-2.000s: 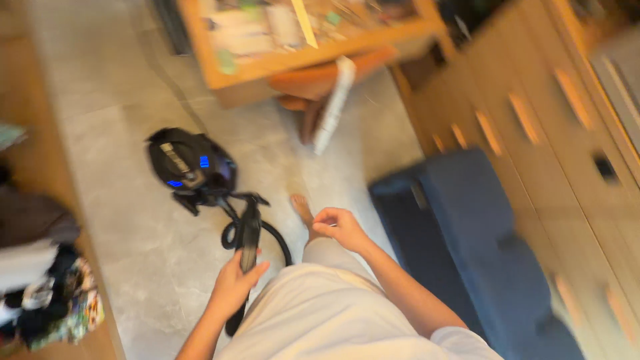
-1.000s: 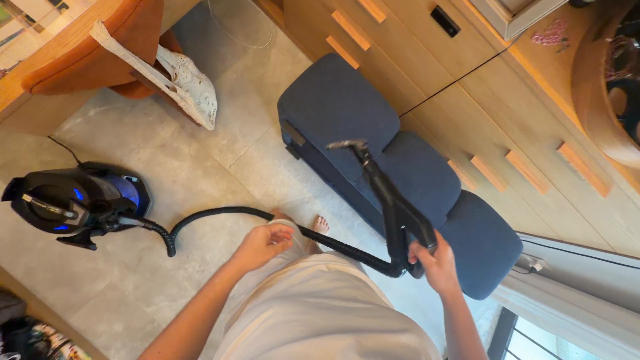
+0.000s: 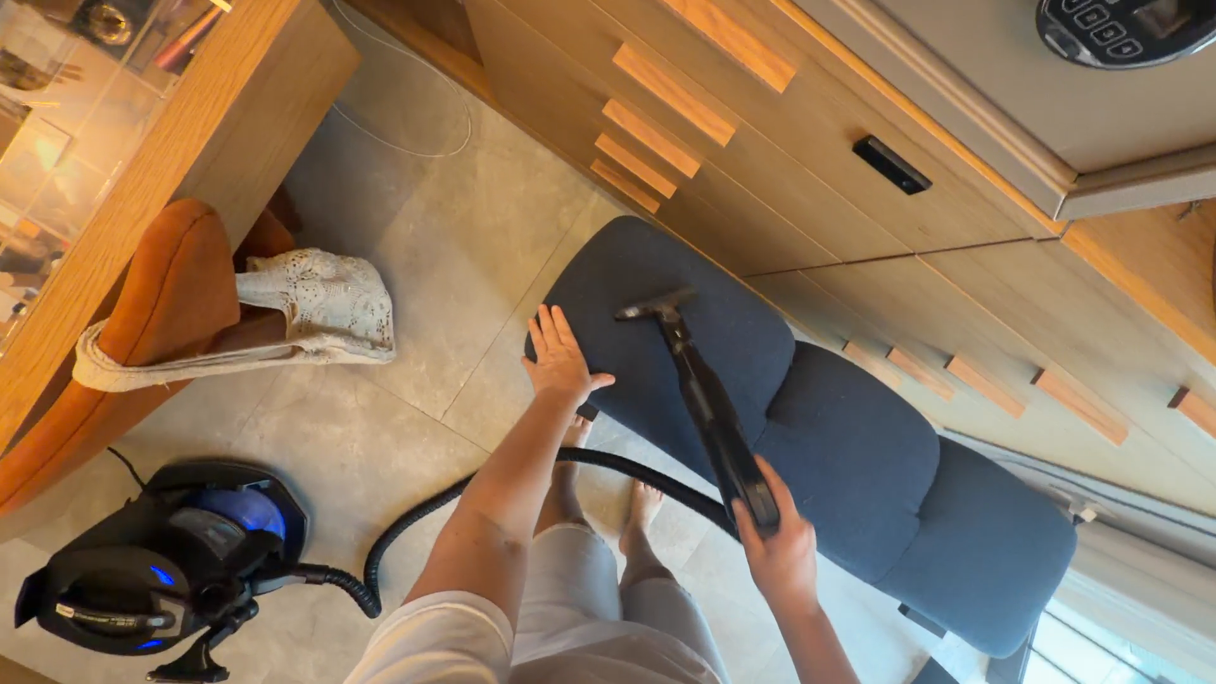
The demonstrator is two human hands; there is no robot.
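Note:
A dark blue upholstered bench [image 3: 845,432] runs diagonally beside the drawers. My right hand [image 3: 779,551] is closed around the black handle of a vacuum cleaner's cleaning wand [image 3: 708,408], whose small flat nozzle [image 3: 655,304] lies over the far end section of the bench. My left hand [image 3: 559,356] rests with fingers spread on the left edge of that same section. From the handle a black corrugated hose [image 3: 418,513] curves left, behind my left forearm, to the black canister body [image 3: 171,560] on the floor, which shows blue lights.
An orange chair [image 3: 180,285] with a crocheted white bag [image 3: 332,304] hung on it stands by a glass-topped wooden table [image 3: 256,142] at left. Wooden drawers [image 3: 788,218] line the bench's far side. A thin white cable [image 3: 465,133] lies on the tiled floor [image 3: 408,323].
The wand was in my left hand two seconds ago and is now in my right. Its nozzle has come to the bench's far section, and my left hand has moved onto the bench. The view has turned.

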